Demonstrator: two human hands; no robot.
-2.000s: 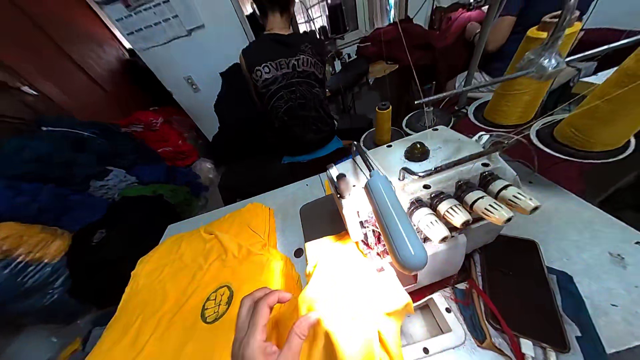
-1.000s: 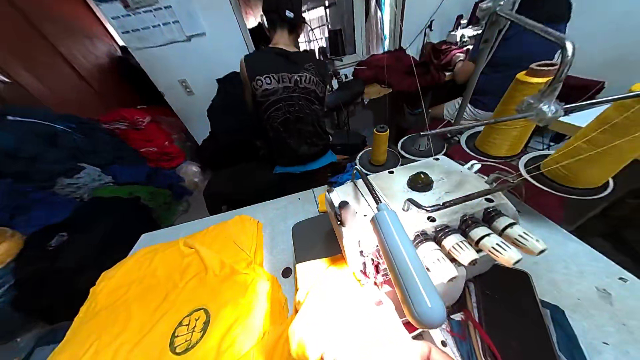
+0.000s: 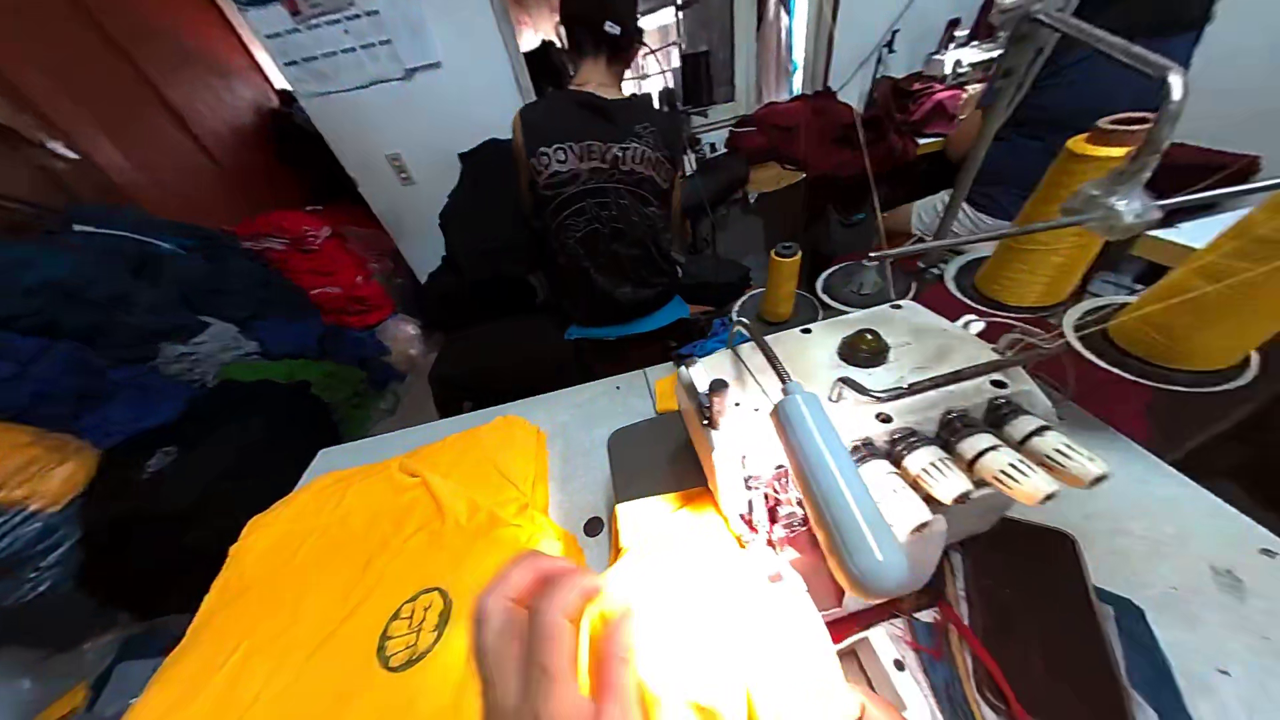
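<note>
A white overlock sewing machine stands on the table, with a grey-blue lamp shining over its needle area. Yellow fabric lies under that light, strongly overexposed. My left hand, somewhat blurred, is on the left edge of this fabric, fingers bent; its grip is lost in the glare. Of my right hand only a small part shows at the bottom edge, right of the fabric; its fingers are hidden. A yellow shirt with a dark round print is spread on the table at the left.
Yellow thread cones stand behind the machine on the right, beneath metal thread guides. A dark phone-like slab and a red cord lie right of the machine. Clothes are heaped at the left. Two people sit beyond the table.
The left hand, visible two seconds ago and out of sight one second ago, shows again at the left edge of the lit fabric. The view has shifted somewhat.
</note>
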